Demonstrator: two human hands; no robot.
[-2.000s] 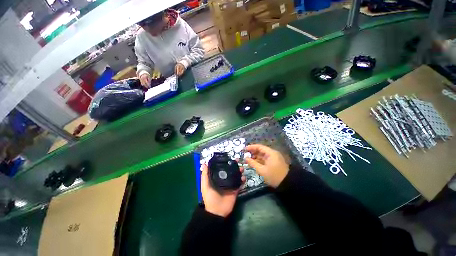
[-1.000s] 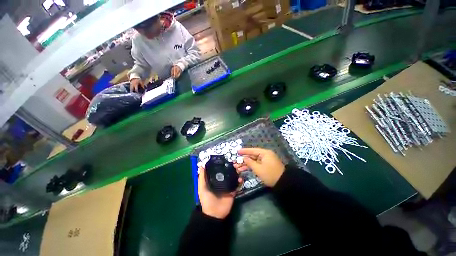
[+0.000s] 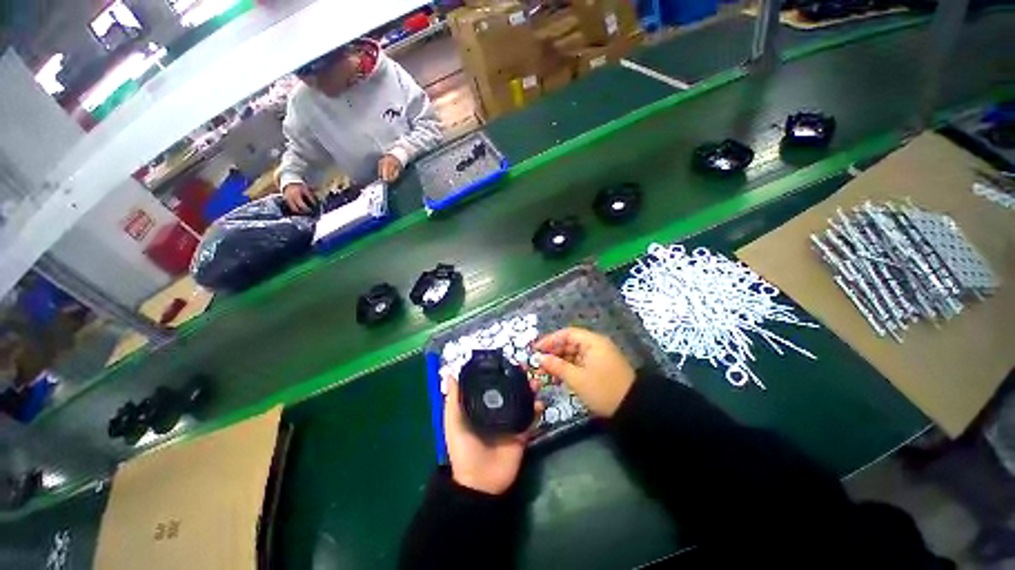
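Note:
My left hand (image 3: pixel 482 454) holds a round black housing (image 3: pixel 495 396) over the left part of the parts tray (image 3: pixel 601 287). A pale spot shows at the housing's middle. My right hand (image 3: pixel 588 370) is just right of the housing, thumb and fingertips pinched together at a small white disc (image 3: pixel 536 360). Loose white discs (image 3: pixel 490 336) lie in the tray behind the housing, and more lie under my right hand. The tray has a dotted dark floor and a blue left edge. The housing hides part of the tray.
Black housings (image 3: pixel 559 235) stand spaced along the green conveyor belt (image 3: pixel 323 323). White ring-ended rods (image 3: pixel 701 306) lie right of the tray; silvery strips (image 3: pixel 890 267) lie on cardboard (image 3: pixel 807 239). Another cardboard sheet (image 3: pixel 189 495) is at left. A person (image 3: pixel 356 123) works across the belt beside blue-edged trays (image 3: pixel 465 178).
My right hand has moved slightly left, and its pinched fingertips stay beside the housing. My left hand still holds the housing. The view has shifted slightly, and several belt housings appear slightly further right.

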